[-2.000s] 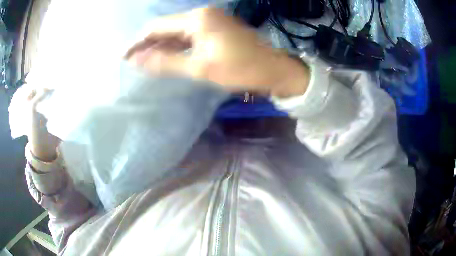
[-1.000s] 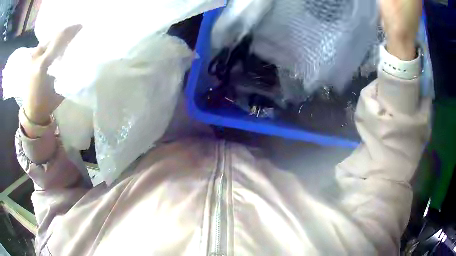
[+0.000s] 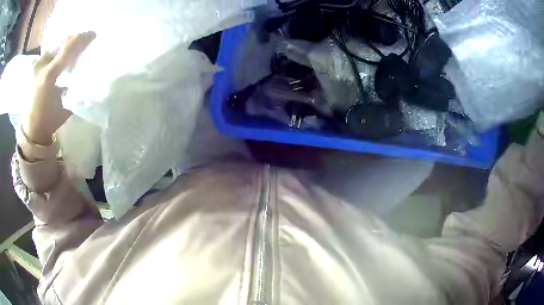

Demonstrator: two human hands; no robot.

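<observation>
My left hand [image 3: 51,89] is at the far left, against a large pile of white bubble wrap bags [image 3: 137,65] and holding it; part of the pile glares to pure white. A blue bin [image 3: 358,147] is in front of my body. Black power adapters [image 3: 411,77] with looped black cords and shiny clear plastic bags [image 3: 337,71] lie in it. Two plugs with metal prongs show near the bin's left side. Another bubble wrap bag [image 3: 498,56] hangs over the bin's right side. My right hand is out of the picture; only its sleeve shows at the right edge.
A pale metal frame [image 3: 22,259] is low at the left. A brown wooden edge [image 3: 37,27] shows at the top left. A pale sheet [image 3: 382,184] lies below the bin's near rim. Dark, shiny items [image 3: 528,274] are at the lower right.
My right hand has moved right, out of the picture. The bubble wrap that was over the bin has shifted right, uncovering the black adapters and cords. My left hand has barely moved.
</observation>
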